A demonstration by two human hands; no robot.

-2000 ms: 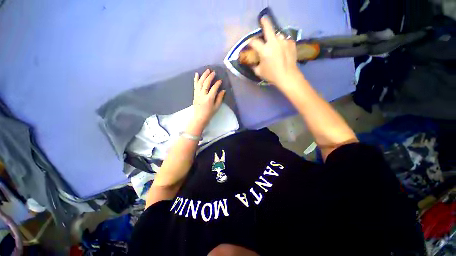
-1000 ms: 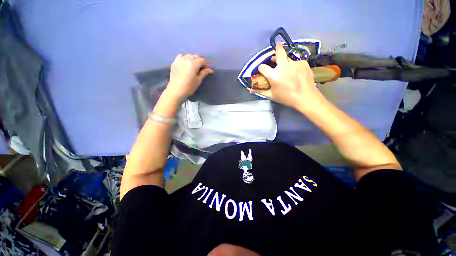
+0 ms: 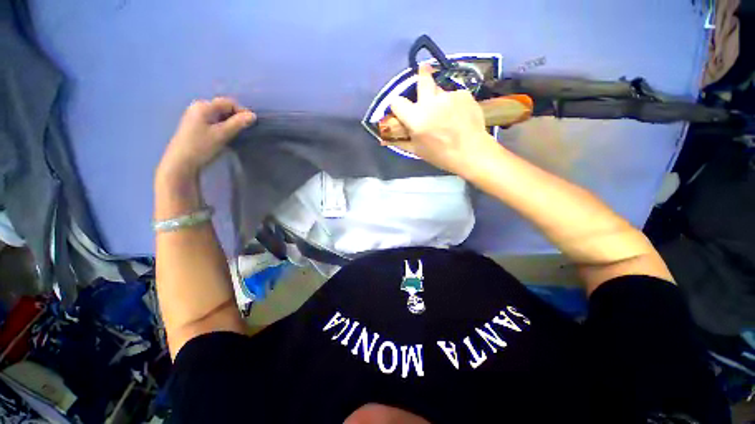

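Observation:
A dark grey garment [image 3: 306, 145] lies on the lavender-blue table in front of me, its pale inside [image 3: 406, 211] folded out toward my body. My left hand [image 3: 207, 137] pinches the garment's far left corner between thumb and fingers, and the far edge runs straight from there toward the iron. My right hand [image 3: 443, 120] grips the orange-brown handle of the steam iron [image 3: 401, 91]. The iron's pointed tip faces left, and its near part rests on the right part of the grey cloth.
The pressing table [image 3: 273, 50] has a brownish stain right of the iron. A thick dark wrapped hose [image 3: 596, 99] runs right from the iron. Other grey garments [image 3: 41, 149] hang over the left table edge. Heaps of cloth [image 3: 91, 331] lie below at the left.
My left hand has moved left from the middle of the garment to its far left corner and taken hold. The iron has moved left from the bare table onto the grey cloth.

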